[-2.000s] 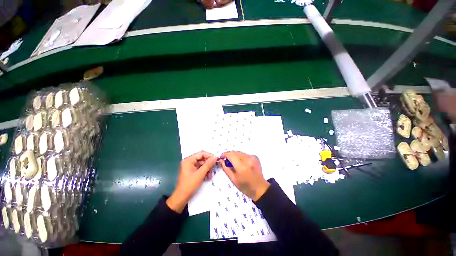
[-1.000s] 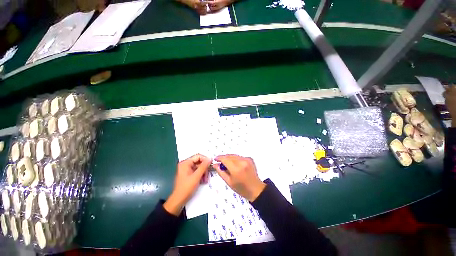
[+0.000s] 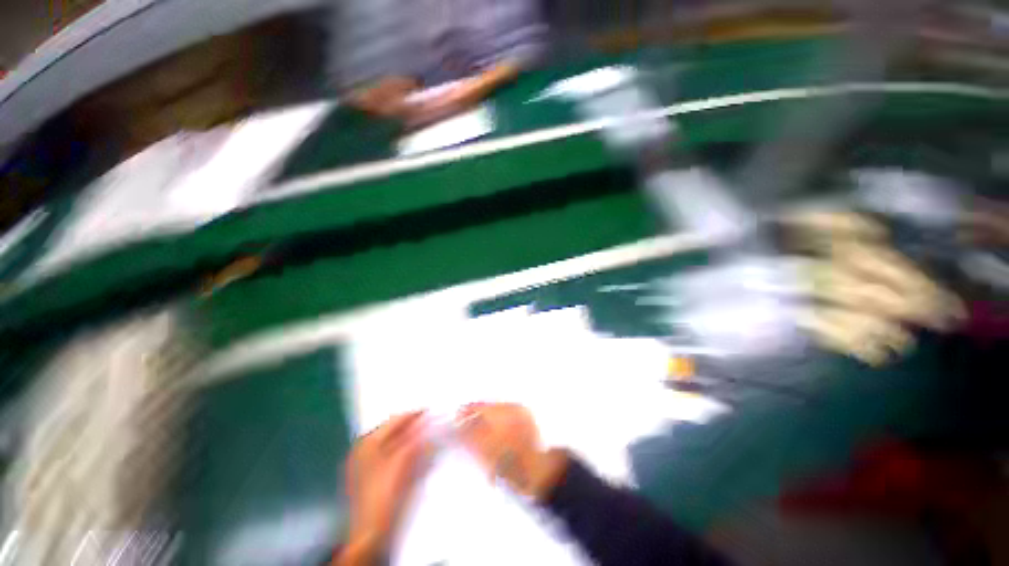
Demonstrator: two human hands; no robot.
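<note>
The view is strongly blurred. My left hand (image 3: 382, 475) is over the left part of the white sheets (image 3: 531, 359), its fingertips pointing up and to the right. My right hand (image 3: 507, 442) is just right of it, with its fingertips close to the left ones. Blur hides whether either hand holds anything, and the blue tool cannot be made out. The marks on the sheets are washed out.
Blister trays (image 3: 100, 431) lie at left. The yellow tool (image 3: 682, 370), bubble wrap (image 3: 744, 304) and cream housings (image 3: 869, 287) are at right. Beyond the green belt (image 3: 443, 249) are papers (image 3: 194, 171) and another person's hands (image 3: 437, 102). A pale tube (image 3: 699, 205) lies by the post.
The camera view has tilted and blurred, showing more beyond the belt. Both hands appear lower in the picture, still close together. The blue tool seen earlier in my right hand no longer shows clearly.
</note>
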